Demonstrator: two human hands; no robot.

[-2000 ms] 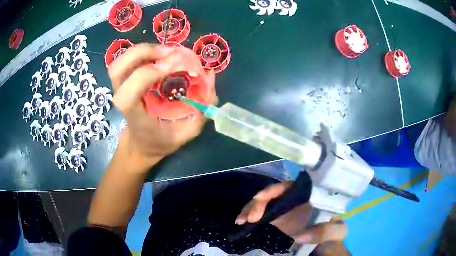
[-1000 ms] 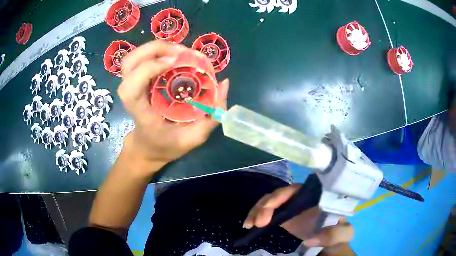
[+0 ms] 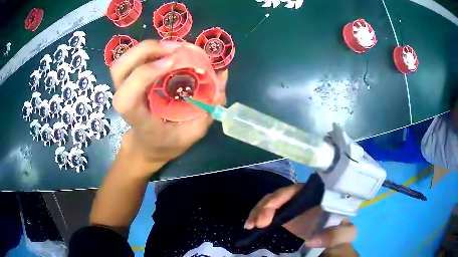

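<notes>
My left hand (image 3: 145, 110) holds a red fan housing (image 3: 173, 113) up over the bench, its open face turned toward the dispensing gun. My right hand (image 3: 301, 221) grips the grey-white dispensing gun (image 3: 354, 173) by its handle and black lever. The clear syringe barrel (image 3: 273, 133) with pale filling points left. Its green tapered needle (image 3: 203, 106) reaches into the housing, with the tip at the metallic centre. Whether the tip touches the centre cannot be told.
White impellers (image 3: 69, 94) lie clustered at left. Several empty red housings (image 3: 215, 47) lie behind my left hand. Two housings with white impellers (image 3: 359, 35) lie at right. A white rail (image 3: 60, 27) curves behind, with a green belt beyond. A person's sleeve (image 3: 442, 140) shows at far right.
The held housing has tilted a little and shifted slightly left since one second ago. The needle stays inside it. Housings on the belt beyond the rail have moved right.
</notes>
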